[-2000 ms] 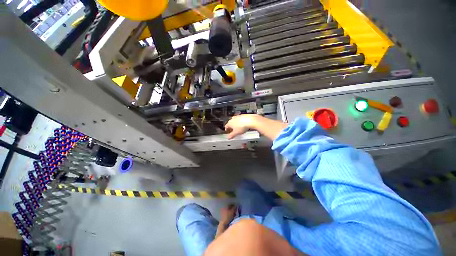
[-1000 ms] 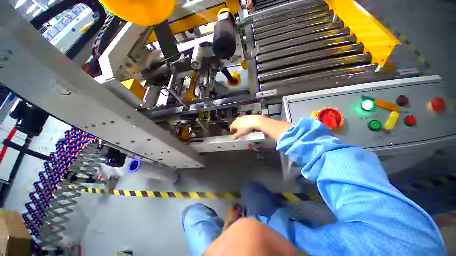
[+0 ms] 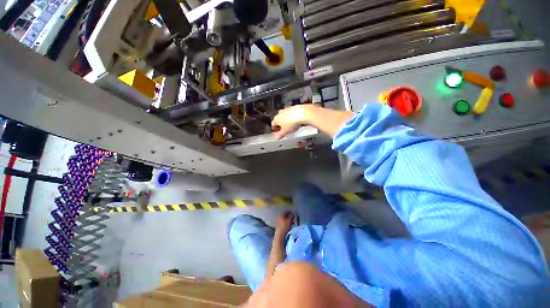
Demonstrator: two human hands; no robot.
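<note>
My right hand [image 3: 291, 121] rests on the pale metal side rail [image 3: 271, 142] of the carton sealer, its fingers bent over the inner edge beside the dark mechanisms. It holds no loose object that I can see. My left hand [image 3: 286, 221] is small and blurred, low between my blue-clad legs; whether it holds anything cannot be told. The sloping control panel [image 3: 434, 127] is right of my right hand, with a red knob [image 3: 404, 101], a lit green button [image 3: 453, 79] and orange and yellow bars. A blurred skin-toned shape covers the bottom centre.
Roller conveyor [image 3: 380, 30] stands behind the panel. The grey machine beam [image 3: 114, 129] crosses the left side. A lattice conveyor [image 3: 81, 222] with purple wheels is at far left. Cartons lie at lower left [image 3: 37, 280] and bottom [image 3: 187, 292]. Yellow-black tape [image 3: 199, 206] crosses the floor.
The view has tilted down, so the machine and panel sit higher and a carton shows at the bottom. My right hand stays on the rail. My left hand stays low between my legs.
</note>
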